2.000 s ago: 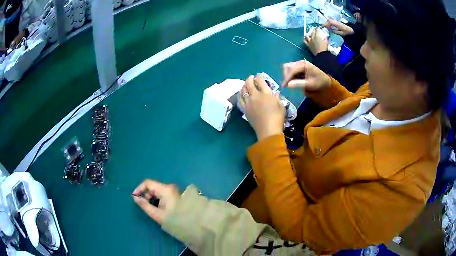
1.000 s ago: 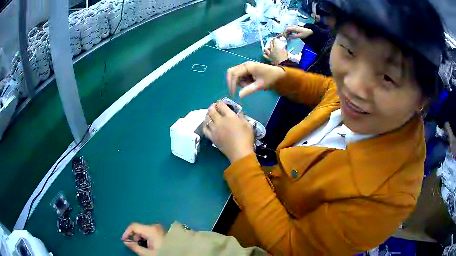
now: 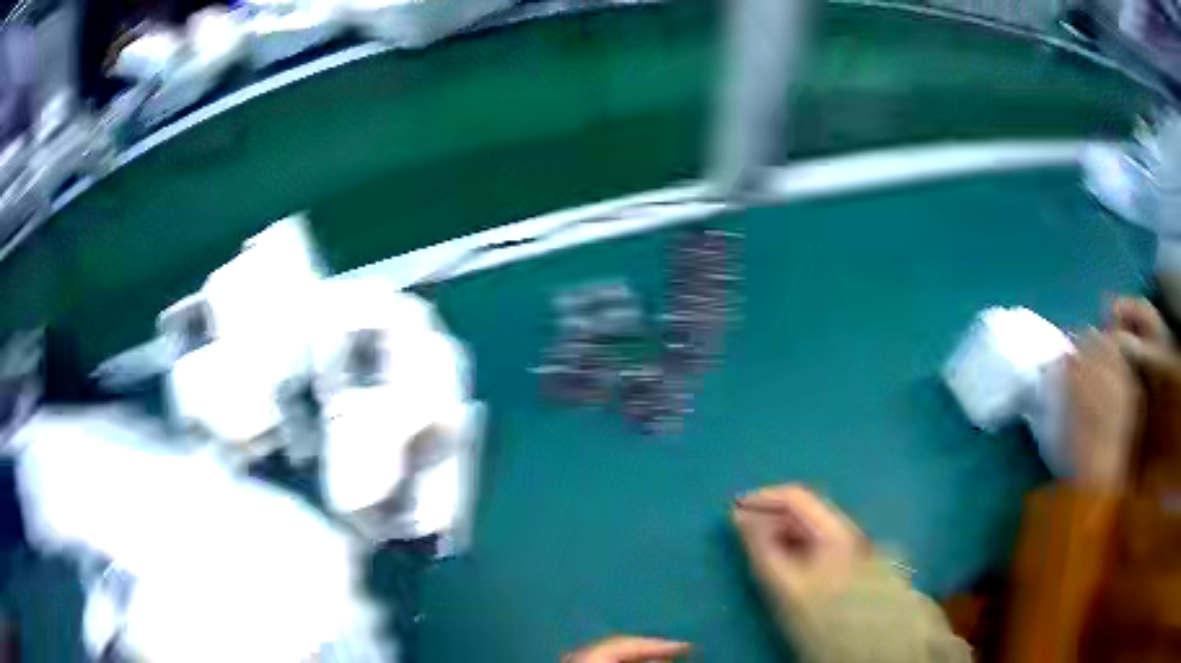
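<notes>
The frame is blurred. My right hand [image 3: 800, 534], with a beige sleeve, is over the green bench with its fingers curled; whether it holds something small cannot be told. My left hand [image 3: 631, 650] is cut off by the bottom edge, only part of its fingers showing. Dark spare lens modules [image 3: 699, 304] lie clustered on the mat, above and left of my right hand, with a paler square module [image 3: 596, 308] beside them. White camera units [image 3: 389, 402] stand grouped at the left, apart from both hands.
At the right, a person in an orange sleeve [image 3: 1068, 557] has hands at a white camera housing [image 3: 1004, 367]. A large blurred white shape [image 3: 194, 557] fills the lower left. A grey post [image 3: 758, 97] stands at the pale bench edge [image 3: 933, 168], with the green belt beyond.
The view has swung left, bringing the white camera units into view and shifting the neighbouring person to the right edge. My left hand now shows at the bottom.
</notes>
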